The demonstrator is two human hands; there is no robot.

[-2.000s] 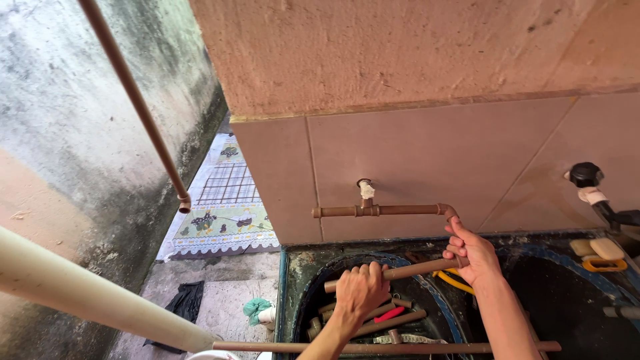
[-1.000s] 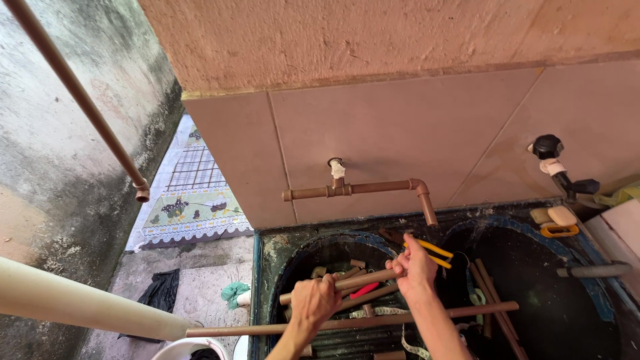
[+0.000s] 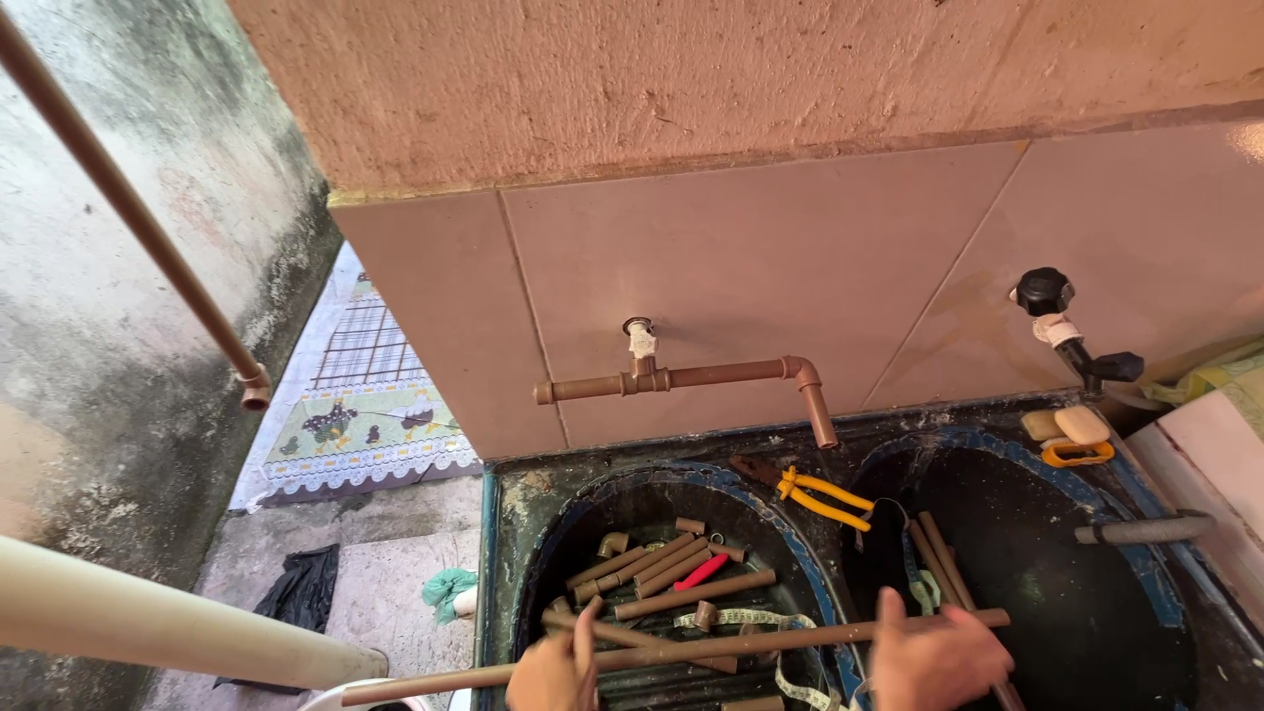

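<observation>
A long brown plastic pipe [image 3: 770,642] lies across the double sink. My left hand [image 3: 553,667] overlaps it near its left part, thumb up; my right hand [image 3: 933,657], blurred, overlaps it near its right end. Whether either hand grips it is unclear. Short cut pipes [image 3: 691,594], fittings such as a brown elbow [image 3: 613,544], a red-handled tool [image 3: 702,571] and a tape measure [image 3: 741,617] lie in the left basin. Yellow-handled pliers [image 3: 825,499] rest on the sink's back ledge. Above them, a brown pipe assembly [image 3: 731,374] with a tee and elbow joins the wall outlet.
More brown pipes [image 3: 943,563] stand in the right basin, beside a grey hose [image 3: 1145,530]. Soap bars [image 3: 1081,426] sit at the back right below a black tap [image 3: 1044,291]. A thick white pipe [image 3: 168,617], a hanging brown pipe [image 3: 128,197] and a bucket [image 3: 321,703] are at left.
Both hands have let go of the short pipe and moved apart, down to the long pipe. The pliers, by my right hand one second ago, now lie untouched on the ledge.
</observation>
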